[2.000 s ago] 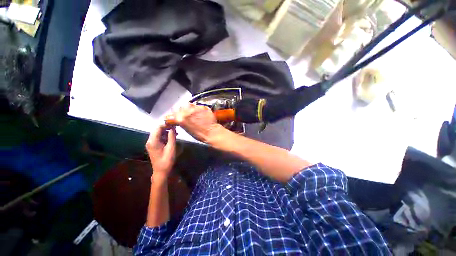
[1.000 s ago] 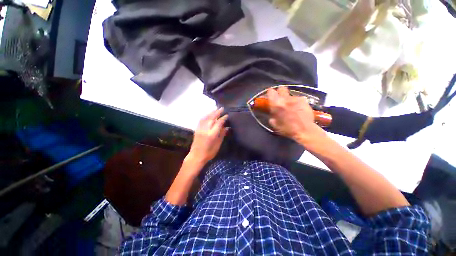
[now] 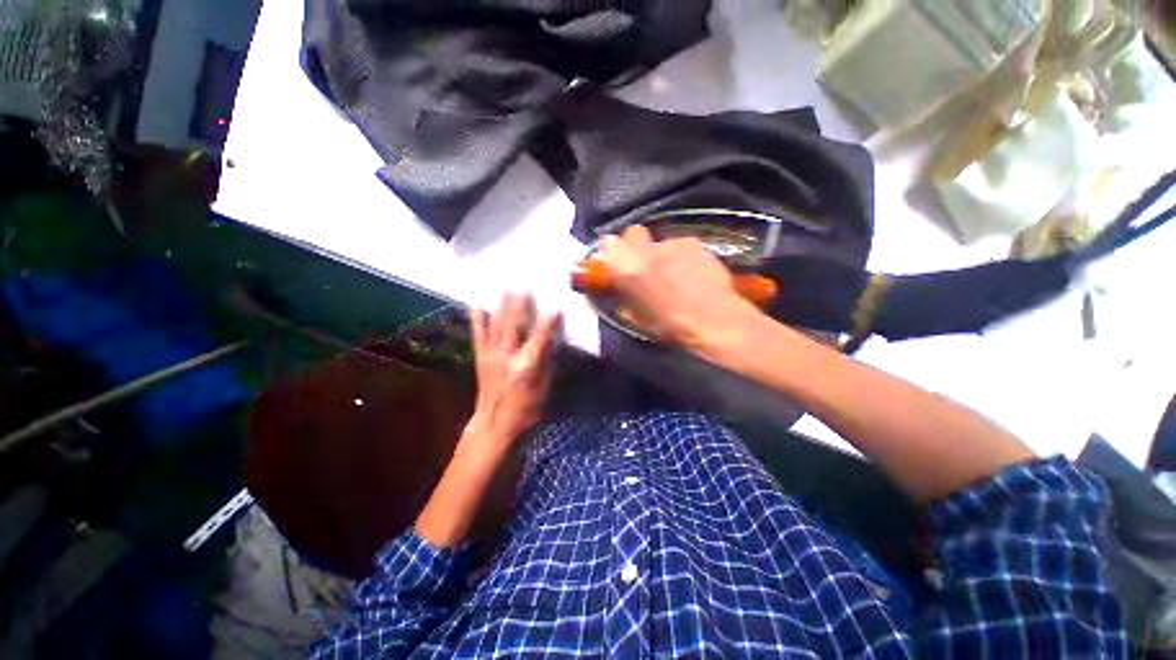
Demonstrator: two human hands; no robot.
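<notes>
The dark garment piece (image 3: 722,161) lies on the white-topped table, bunched at its far left part and flatter near me. My right hand (image 3: 664,284) is closed around the orange-brown handle of the iron (image 3: 735,239). The iron rests on the near part of the cloth, its tip pointing left. Its plate is partly hidden by my hand. My left hand (image 3: 513,361) is at the table's near edge, left of the iron, fingers apart and holding nothing.
The sleeved black hose (image 3: 967,294) runs right from the iron. Cream stacks and loose heaps (image 3: 929,58) lie at the far right of the white table (image 3: 297,168). A dark brown stool (image 3: 348,451) stands below left. A blue object (image 3: 155,374) is at the left.
Since one second ago the iron and my right hand have moved left over the cloth. My left hand has come off the cloth edge. Two seconds ago both hands were close together at the handle.
</notes>
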